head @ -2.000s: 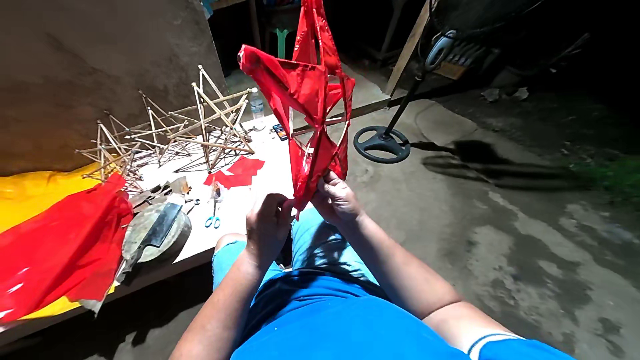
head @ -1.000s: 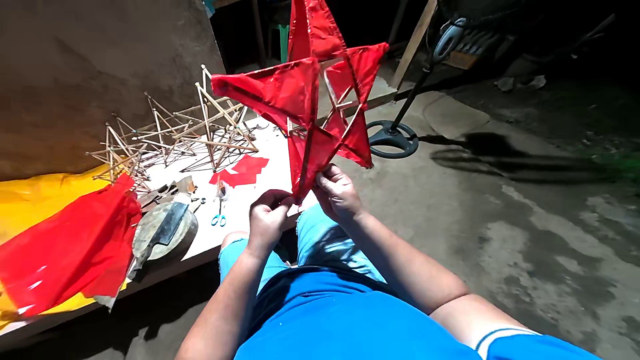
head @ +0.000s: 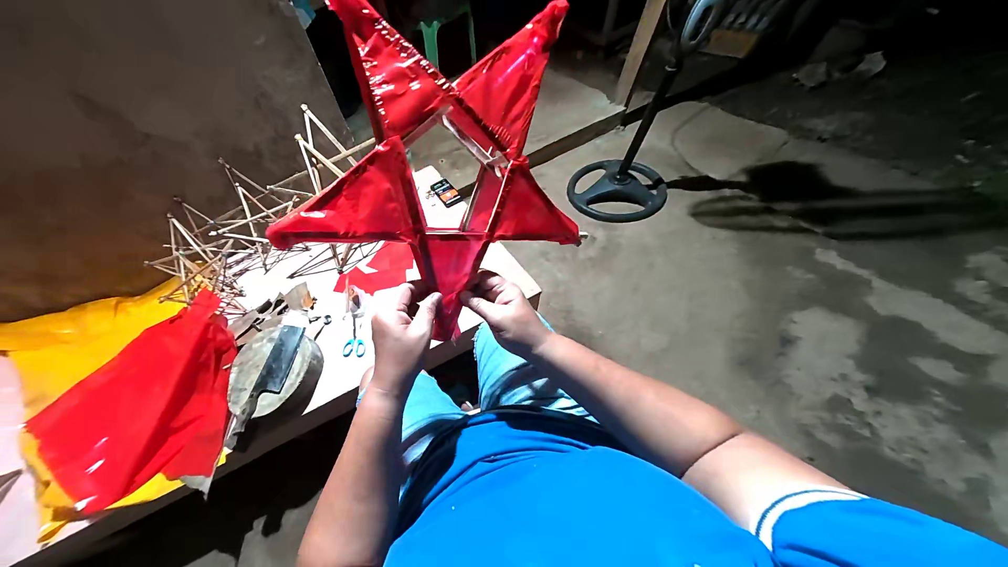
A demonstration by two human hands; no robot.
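A star-shaped lantern frame [head: 376,195] wrapped in shiny red plastic film stands upright before me, its five-sided middle uncovered so that thin sticks show. My left hand [head: 403,335] pinches the left edge of its lowest point between thumb and fingers. On the right edge of that same point, my right hand [head: 506,311] has its thumb and fingertips. The tip of the point hangs down between both hands. Behind the star, on the white tabletop, lie red film scraps [head: 374,272] and blue-handled scissors [head: 353,346].
Several bare stick star frames [head: 244,209] are heaped by the wall. A cleaver [head: 277,366] rests on a round chopping block [head: 303,378], beside red film [head: 142,402] over yellow film [head: 94,319]. A small dark packet [head: 446,192] lies behind the star. A stand's round base [head: 617,191] is on the floor.
The star has turned from edge-on to facing me broadly, with its points spread out. Both hands have stayed at its lowest point.
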